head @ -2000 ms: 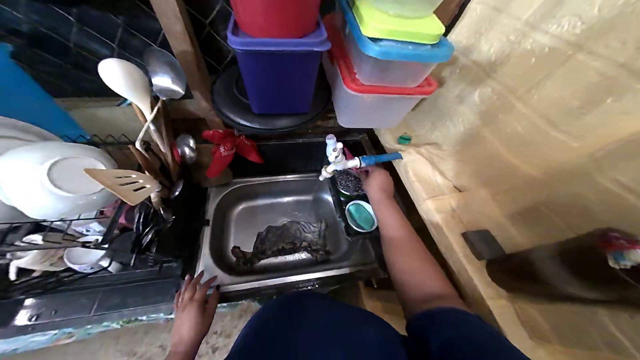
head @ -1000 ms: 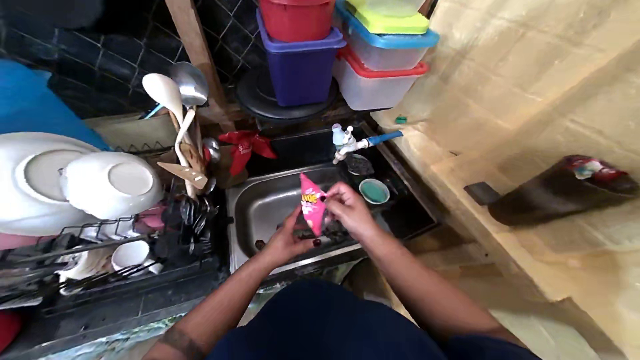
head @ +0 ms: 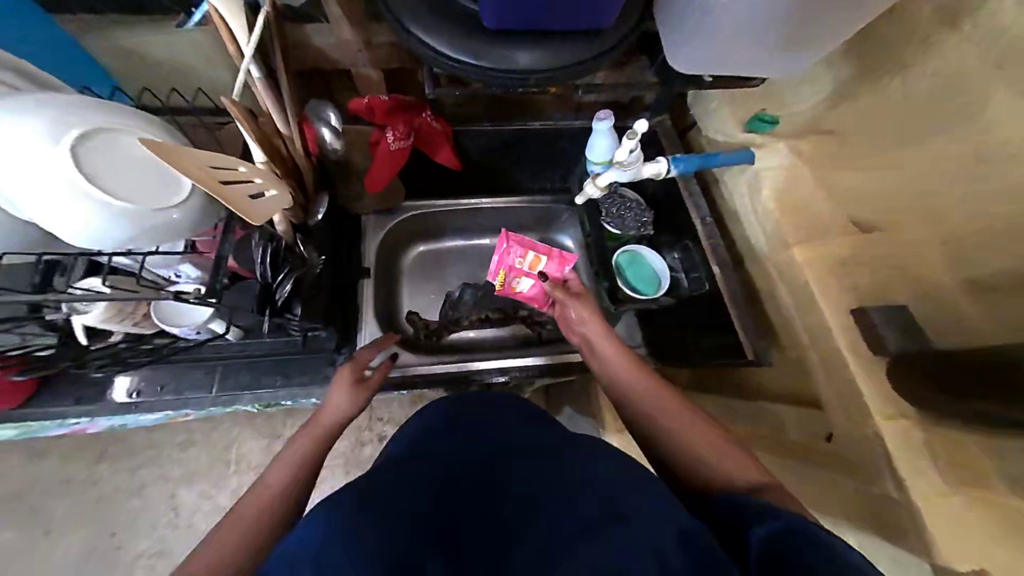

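Note:
My right hand [head: 572,308] grips a pink printed packet [head: 528,268] over the stainless steel sink [head: 424,212], its thumb on the packet's front. At the sink's front left corner is my left hand [head: 364,380], fingers bent around a small pale object [head: 382,360] that is too small to name. A dark, wet, crumpled cloth or bag [head: 476,308] lies in the basin beneath the packet, partly covered by it. Behind the right hand are a white plastic tap [head: 628,168], a metal scourer [head: 626,212] and a white tub holding a green sponge or soap [head: 638,270].
A dish rack [head: 200,302] with bowls and cups stands at left, beside upright utensils and a slotted wooden turner [head: 224,180]. A red cloth [head: 396,136] lies behind the sink. Near the tap stands a plastic bottle [head: 602,142]. A wall [head: 832,240] borders the right side.
Two seconds ago my right hand was beside the tap; a second ago both hands were at the packet. Since then, my left hand has moved away to the left. The view has shifted closer to the sink.

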